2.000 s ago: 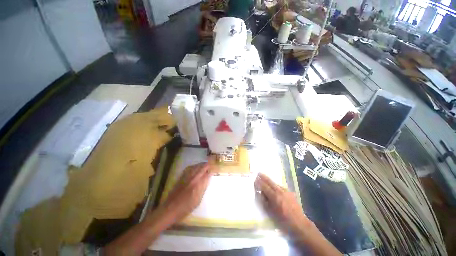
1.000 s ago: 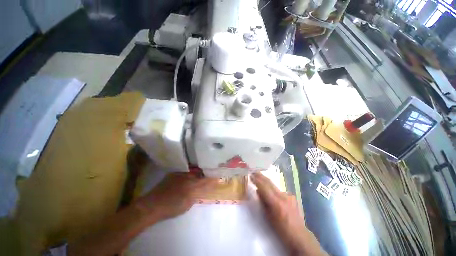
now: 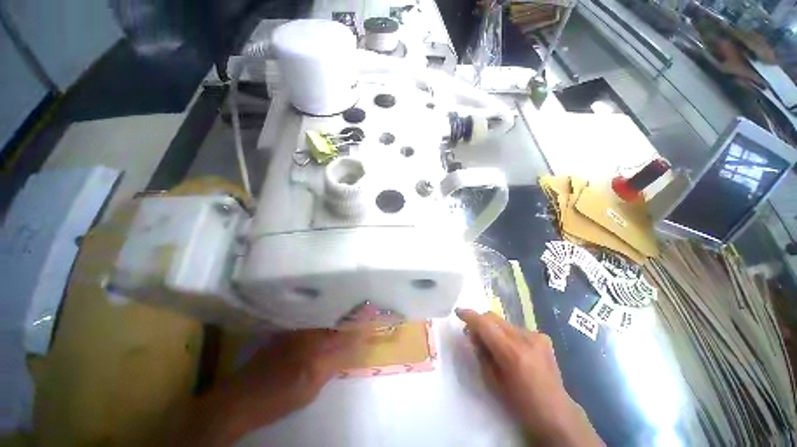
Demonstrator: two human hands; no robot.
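Note:
A tan panel (image 3: 398, 347) lies under the white sewing machine head (image 3: 349, 262), on the white template sheet (image 3: 384, 410), inside a red outline. The head hides its far part and the needle area. My left hand (image 3: 301, 358), blurred, lies at the panel's left side, its fingertips on or by the panel under the head; its grip cannot be told. My right hand (image 3: 516, 358) rests on the template to the right of the panel, fingers a little apart, apart from the panel and holding nothing visible.
Heaped tan panels (image 3: 105, 367) lie at left beside white sheets (image 3: 65, 236). At right are loose white labels (image 3: 603, 284), a small tan stack (image 3: 612, 218), a red-and-black item (image 3: 642, 179), a propped control panel (image 3: 734, 188) and long thin strips (image 3: 725, 349).
The view has moved in close over the machine head. My left hand has reached in to the panel's left side. My right hand, beside the panel's edge a second ago, is now farther right of it.

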